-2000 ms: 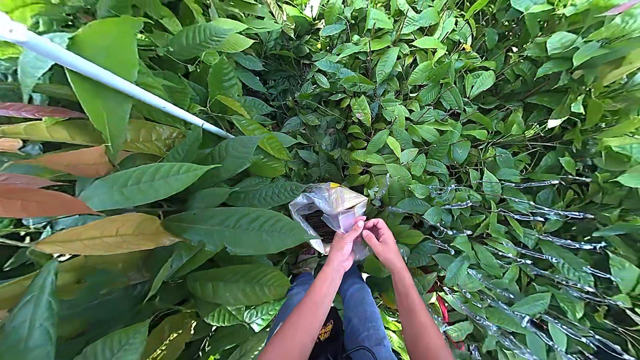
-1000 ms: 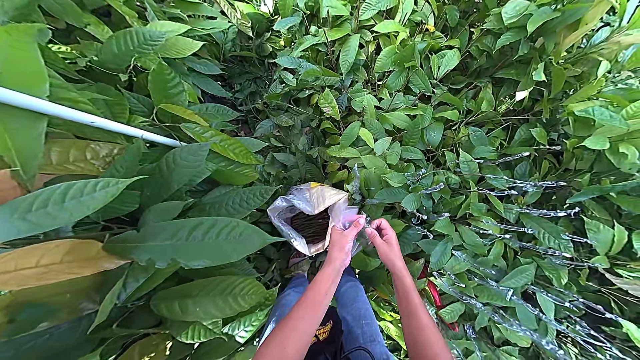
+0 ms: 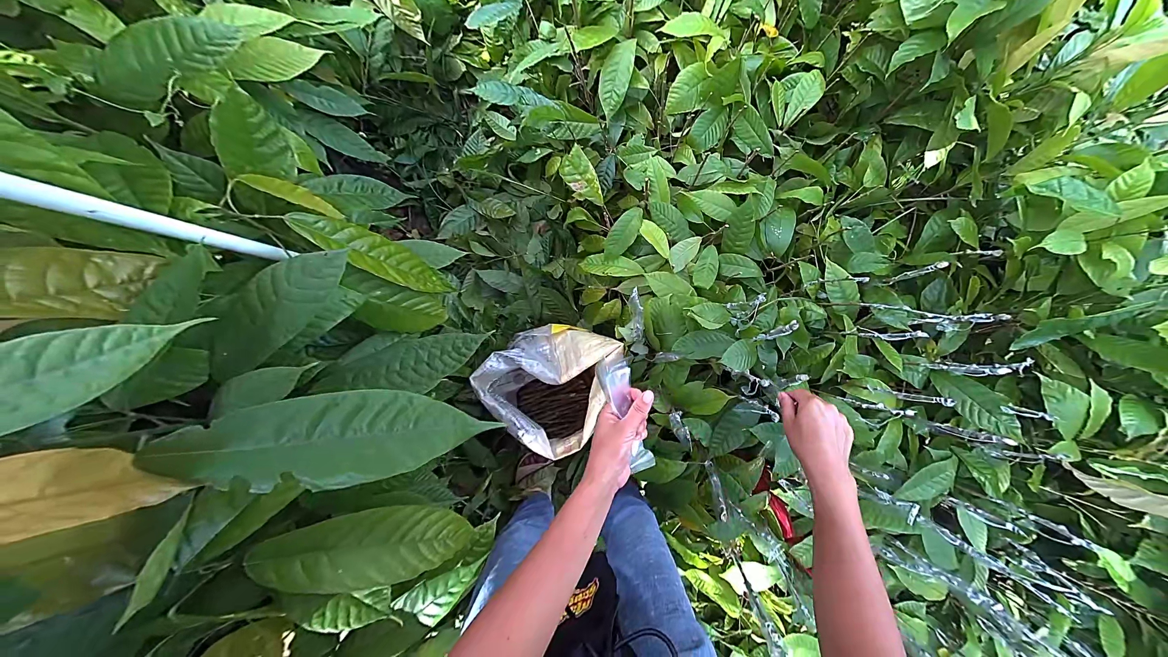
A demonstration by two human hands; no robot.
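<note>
My left hand [image 3: 622, 438] is closed on a bundle of clear plastic strips or sleeves [image 3: 617, 388], against the right side of an open plastic bag [image 3: 520, 415]. Many thin brown sticks or stems [image 3: 557, 406] lie inside the bag. My right hand [image 3: 815, 429] is apart from the left, over the leafy plants, with its fingers curled together at the near end of a clear plastic wrap [image 3: 792, 383]. Whether it grips that wrap cannot be made out. To the right, several stems wrapped in clear plastic [image 3: 976, 368] stand among green leaves.
A white pole [image 3: 137, 217] crosses the left side. Large green leaves [image 3: 319, 438] reach close to the bag from the left. Dense low plants [image 3: 693, 201] fill the front. A red object [image 3: 780, 511] lies among leaves by my right forearm. My jeans-clad legs [image 3: 639, 566] are below.
My right hand has moved away from my left hand, to the right, over the plants. My left hand stays by the bag with the plastic bundle.
</note>
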